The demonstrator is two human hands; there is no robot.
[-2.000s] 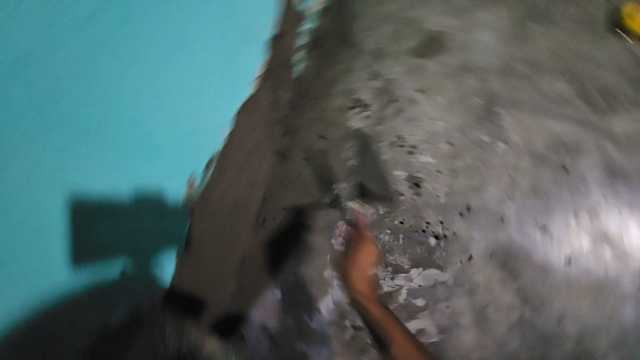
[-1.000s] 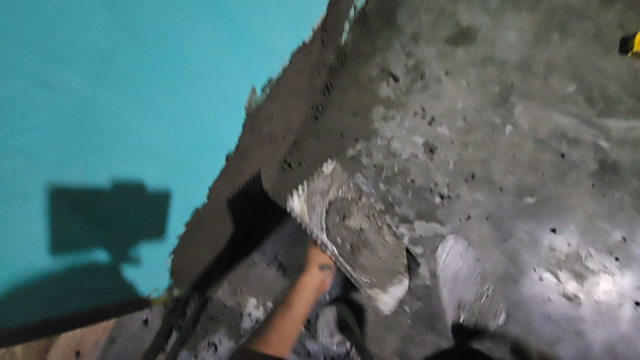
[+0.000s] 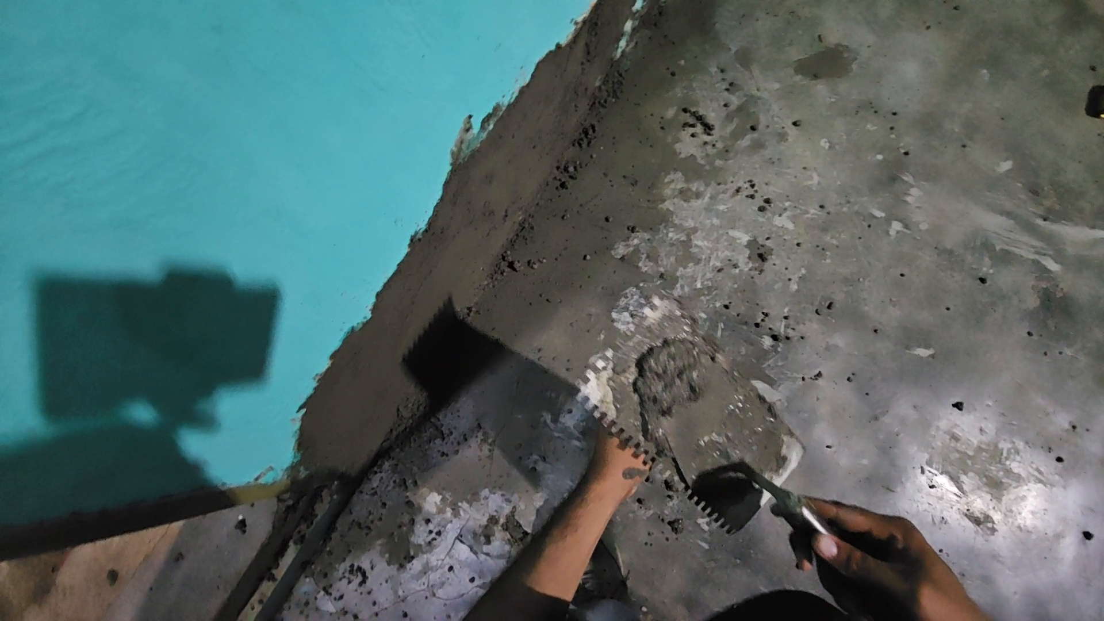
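My left hand (image 3: 619, 461) is under a notched trowel (image 3: 733, 414), its fingers hidden beneath the plate. The plate lies flat side up, with a lump of wet mortar (image 3: 673, 375) on it and teeth along its near-left edge. My right hand (image 3: 871, 543) grips a small pointing trowel (image 3: 750, 487) by its handle, the dark blade over the plate's lower end. To the left, a band of smoothed grey mortar (image 3: 466, 233) runs along the foot of the turquoise wall (image 3: 259, 155).
The grey concrete floor (image 3: 906, 259) bears mortar crumbs and pale smears. At the lower left, a dark edge (image 3: 155, 513) borders a brownish floor patch (image 3: 103, 561). A dark object (image 3: 1094, 101) is cut off at the right edge. Shadows fall across wall and mortar band.
My right hand has come into view with the pointing trowel, its blade now over the notched trowel. The mortar on the plate is now a more compact lump than one second ago.
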